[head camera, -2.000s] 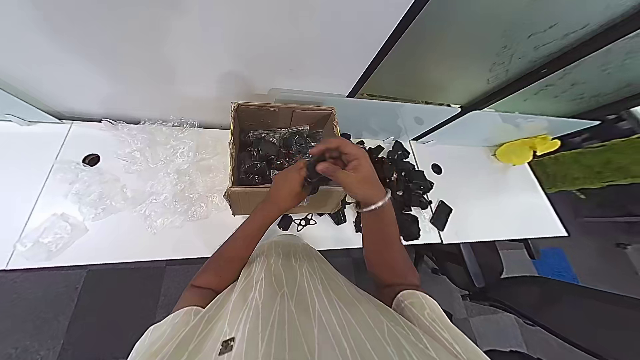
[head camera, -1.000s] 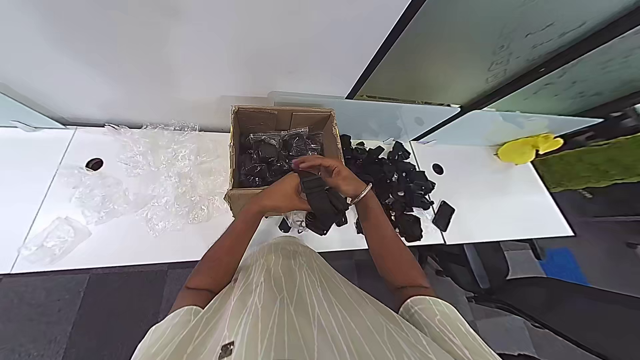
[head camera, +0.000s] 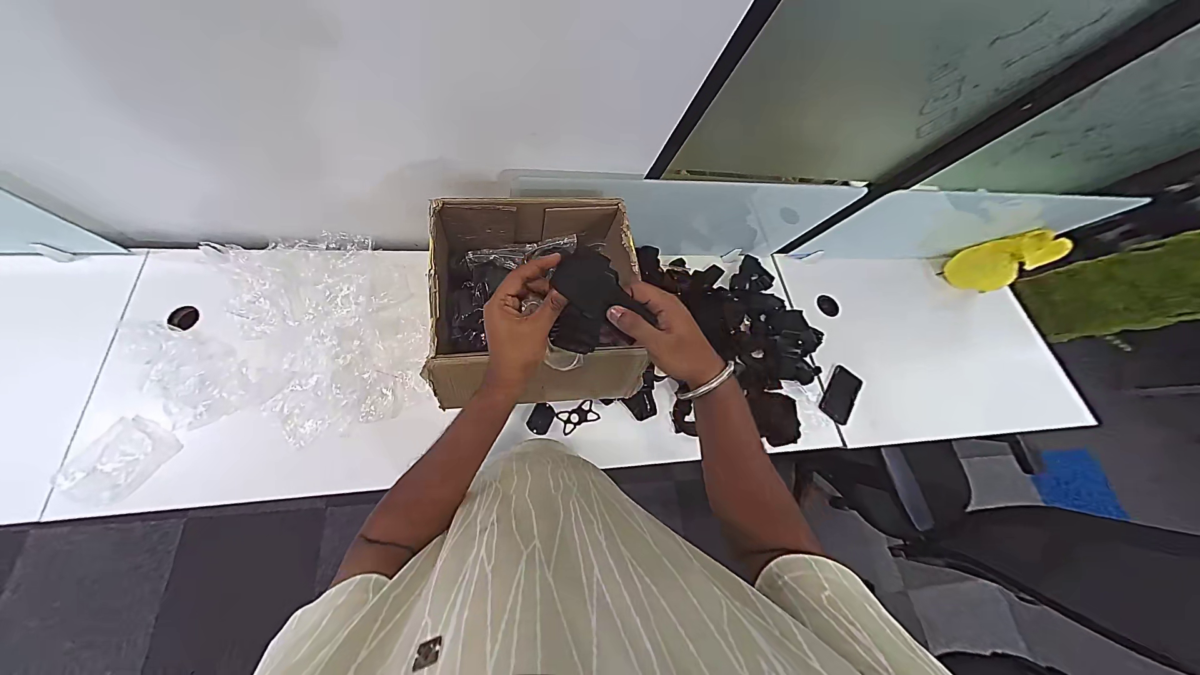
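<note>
Both my hands hold a black strap-like bundle (head camera: 586, 295) above the front part of an open cardboard box (head camera: 534, 380). My left hand (head camera: 525, 319) has its thumb and forefinger at the bundle's left side. On its right side, my right hand (head camera: 666, 333), with a metal bangle at the wrist, grips a black part between thumb and fingers. Inside the box lie black items in clear plastic bags (head camera: 473, 291). Just right of the box spreads a heap of black parts with straps (head camera: 750, 328). A black star-shaped piece (head camera: 577, 416) lies in front of the box.
Crumpled clear plastic bags (head camera: 328, 347) cover the white table (head camera: 937, 375) left of the box. A black phone-like slab (head camera: 841, 394) lies right of the heap. A yellow object (head camera: 994, 262) sits at the right end. A black chair (head camera: 1059, 562) stands at lower right.
The black bundle and both hands have moved up from the box's front edge to over its opening. Two seconds ago my hands were close together over the box, around a dark item.
</note>
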